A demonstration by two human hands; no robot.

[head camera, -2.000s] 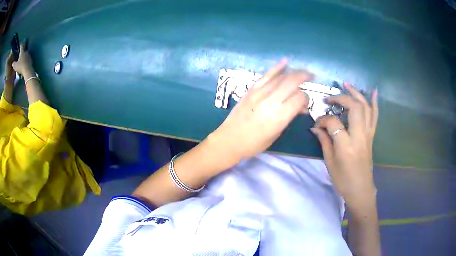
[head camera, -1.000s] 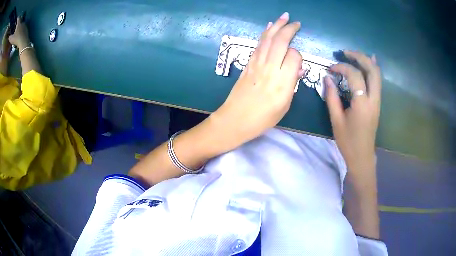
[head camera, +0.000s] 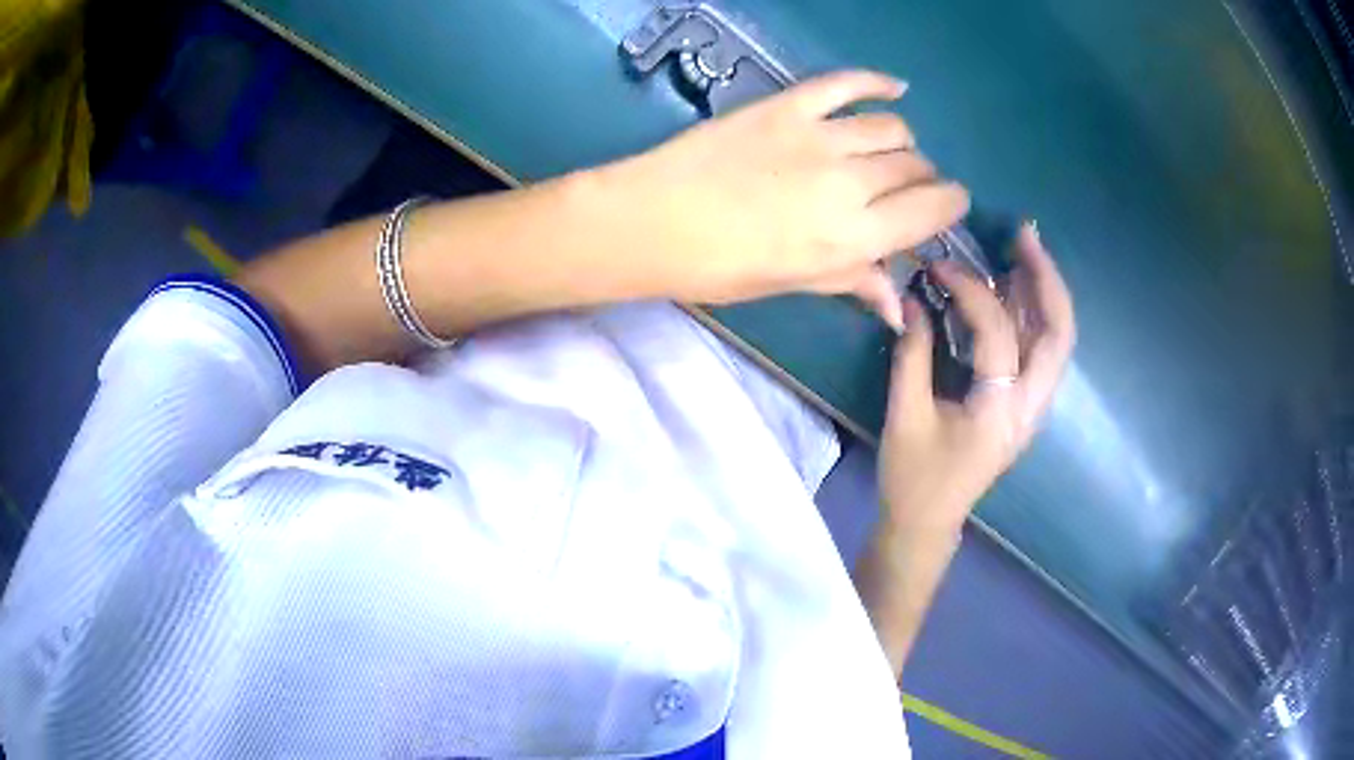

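A grey, scalloped four-up strip [head camera: 731, 48] lies slantwise on the green bench, its upper left end showing with a round unit in a notch. My left hand [head camera: 795, 193] lies across the middle of the strip and hides much of it; its fingertips reach the strip's right part. My right hand [head camera: 973, 349] is at the strip's lower right end, thumb and fingers around a small dark round unit [head camera: 928, 279]. What the fingertips do there is mostly hidden.
The green bench [head camera: 1099, 193] has its edge running diagonally between my body and the work. A shiny, clear ridged tray-like thing [head camera: 1262, 653] is at the lower right. A person's yellow sleeve [head camera: 42, 112] is at the upper left.
The view has turned to the right, so the strip appears slanted and grey instead of white. The two loose discs have left the view, and the shiny thing has come in. Both hands remain at the strip.
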